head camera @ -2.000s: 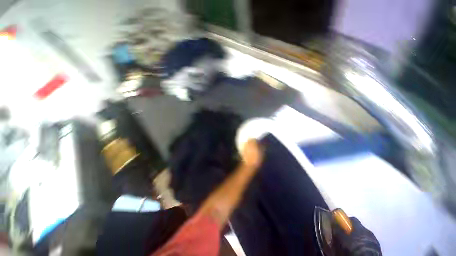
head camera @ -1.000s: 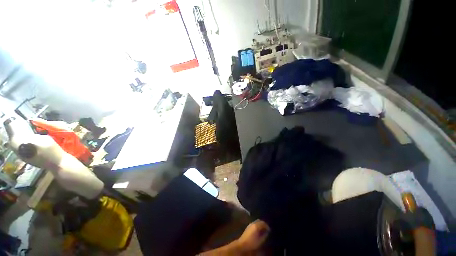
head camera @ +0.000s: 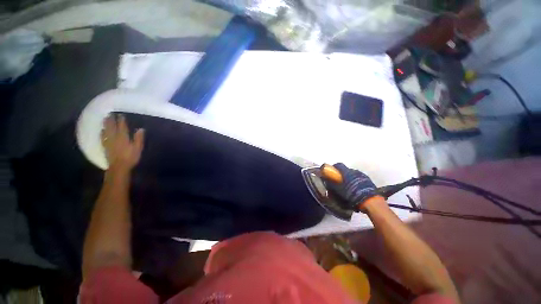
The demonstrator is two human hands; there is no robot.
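A dark garment (head camera: 219, 178) lies stretched over the off-white padded board (head camera: 92, 133), covering all but its rounded left end. My bare left hand (head camera: 123, 141) lies flat at the garment's left edge near that rounded end, fingers apart, holding nothing. My right hand (head camera: 354, 185), in a dark knit glove with an orange cuff, is closed around the orange handle of the steam iron (head camera: 320, 191). The iron's silver pointed soleplate is at the garment's right end; whether it presses on the cloth cannot be told.
The white table (head camera: 285, 101) holds a dark flat rectangle (head camera: 360, 109) and a blue strip (head camera: 216, 65). Dark hoses (head camera: 462, 215) run right from the iron. Tools and small items (head camera: 439, 98) clutter the back right. A pink cloth (head camera: 480, 237) is at right.
The view has swung right, from the room and the dark garment heap to the board. My left hand, earlier low near the heap, now lies open at the rounded end. My right hand still holds the iron.
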